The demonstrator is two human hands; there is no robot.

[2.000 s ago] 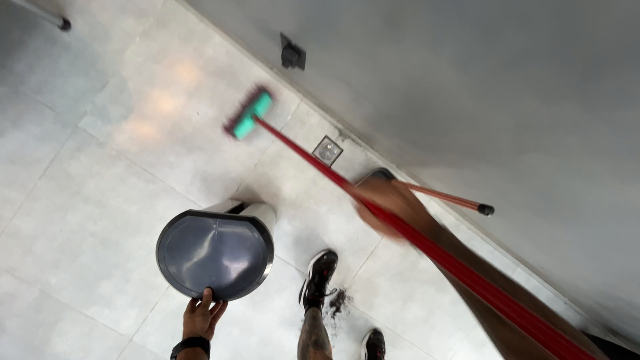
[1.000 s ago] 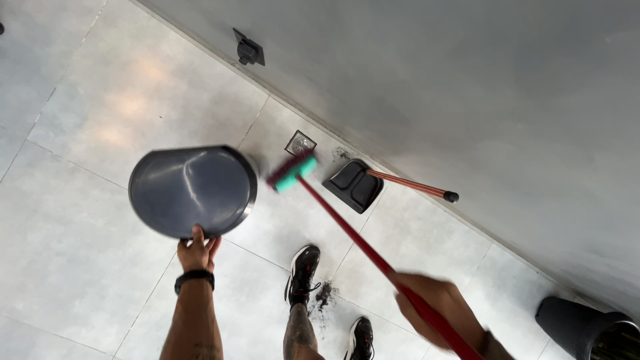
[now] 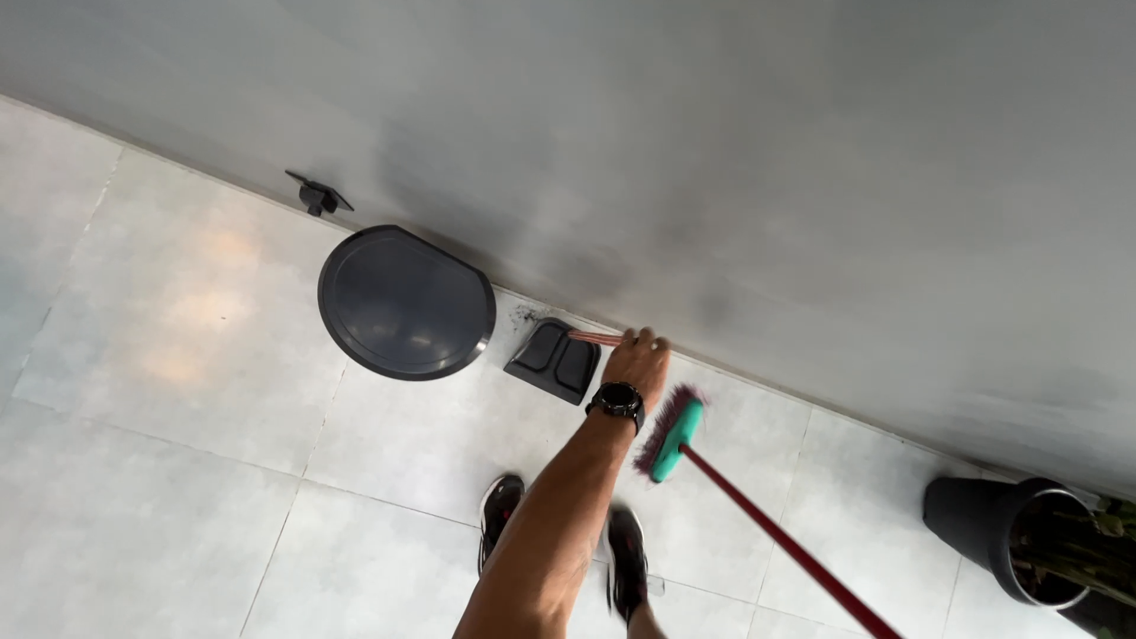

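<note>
My left hand (image 3: 637, 359), with a black watch on its wrist, is closed around the reddish handle (image 3: 593, 338) of a black dustpan (image 3: 557, 359) lying on the floor by the wall. Just right of the hand is a broom head (image 3: 678, 437), turquoise with dark purple bristles. Its red stick (image 3: 790, 541) runs out at the bottom right; my right hand is out of view. Left of the dustpan, against the wall, stands a bin with a dark rounded lid (image 3: 406, 303). Between bin and dustpan, dark debris (image 3: 525, 314) lies at the wall's foot.
A grey wall (image 3: 710, 195) crosses the upper view, with a black fitting (image 3: 319, 193) low on it at the left. At the far right stands a dark planter (image 3: 1012, 541) with a plant. My dark shoes (image 3: 627, 555) are on the pale floor tiles below.
The bin has moved to the wall, and my left hand has gone from its lid to the dustpan handle. My right hand has left the view. The view has shifted toward the wall.
</note>
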